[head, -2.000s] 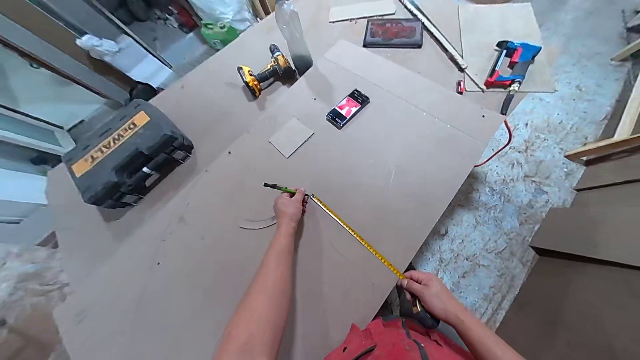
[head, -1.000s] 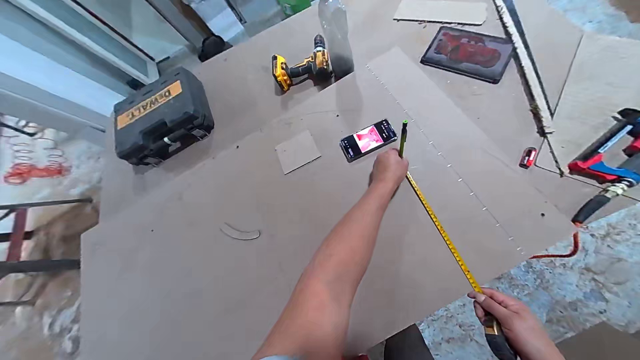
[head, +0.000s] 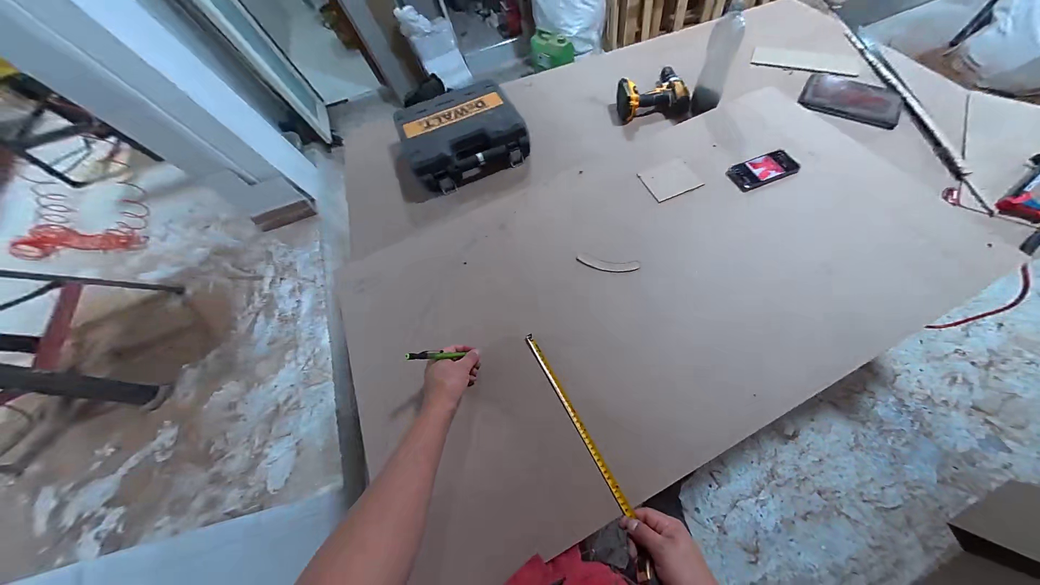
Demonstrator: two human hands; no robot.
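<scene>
My left hand (head: 452, 375) holds a green marking pencil (head: 437, 355) just over the brown fibreboard sheet (head: 699, 325), left of the tape's hooked end. In my right hand (head: 662, 540), at the sheet's near edge, is a tape measure, its case mostly hidden by the fingers. The extended yellow blade (head: 578, 422) slants away from me across the board, its end lying free of my left hand. A thin curved offcut (head: 608, 265) lies beyond the blade. Farther back are a square board piece (head: 670, 179) and a phone (head: 763, 169) with its screen lit.
A DeWalt case (head: 461, 134) stands at the back left, a yellow cordless drill (head: 652, 96) and a clear bottle (head: 719, 57) at the back. Right of them lie a dark flat case (head: 851, 101), a long metal bar (head: 906, 101) and a red-blue tool (head: 1025, 199). A red hose (head: 987, 315) hangs at the right.
My left hand has left the tape's end near the phone and moved left across the board with the pencil. The tape's end now lies left of the curved offcut. The view has swung left.
</scene>
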